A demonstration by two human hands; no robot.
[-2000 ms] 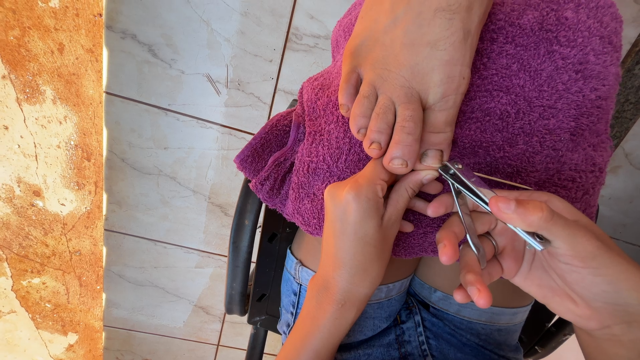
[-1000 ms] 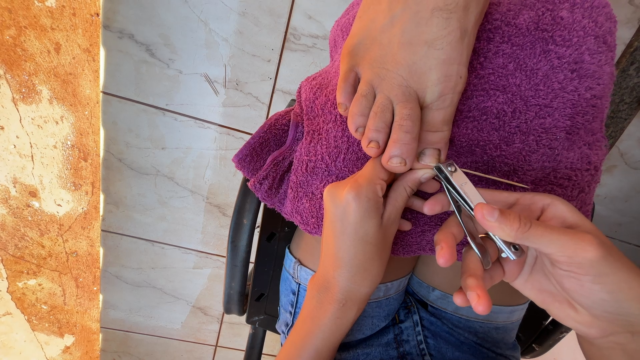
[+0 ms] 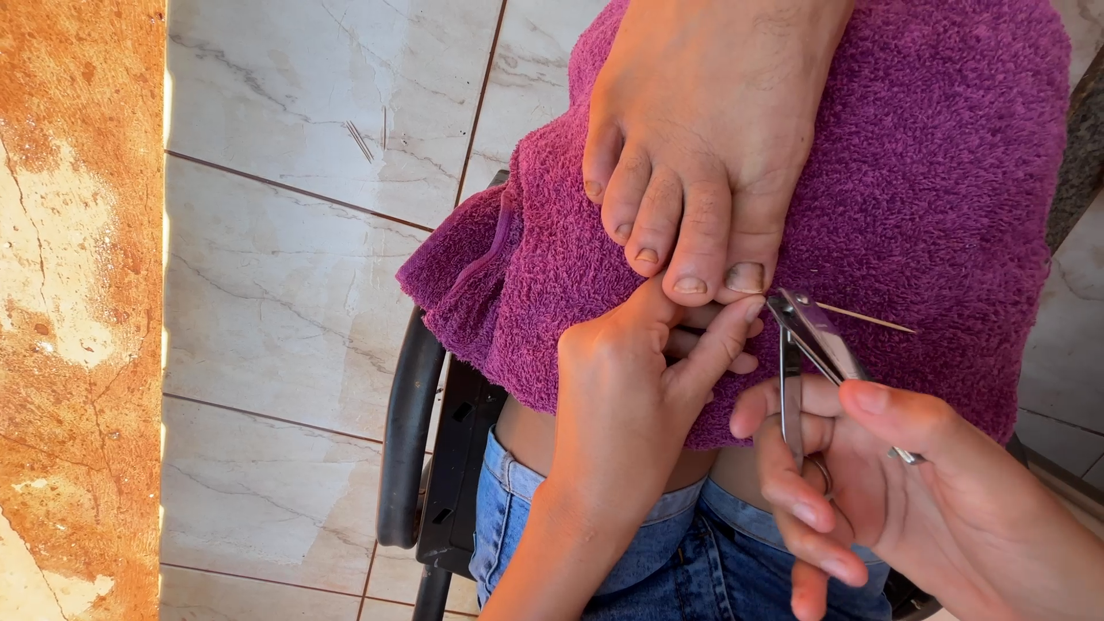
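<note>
Another person's bare foot (image 3: 707,112) rests on a purple towel (image 3: 931,172) laid over my lap. My left hand (image 3: 625,388) grips the big toe (image 3: 759,224) from below, its thumb by the tip of the toenail (image 3: 745,277). In my right hand (image 3: 897,466) is a metal nail clipper (image 3: 824,341), its head close to the right edge of that nail. The lever arm is swung away from the clipper body, between my fingers. A thin wooden stick (image 3: 867,317) lies on the towel, partly behind the clipper head.
Below the towel are my denim shorts (image 3: 604,561) and a black chair armrest (image 3: 407,431). Marbled floor tiles (image 3: 267,293) lie to the left, with several thin sticks (image 3: 360,141) on them. A rust-stained surface (image 3: 78,302) runs along the left edge.
The clipper has changed its angle in my right hand, and its lever arm has swung apart from the body since one second ago. My left hand and the foot have hardly moved.
</note>
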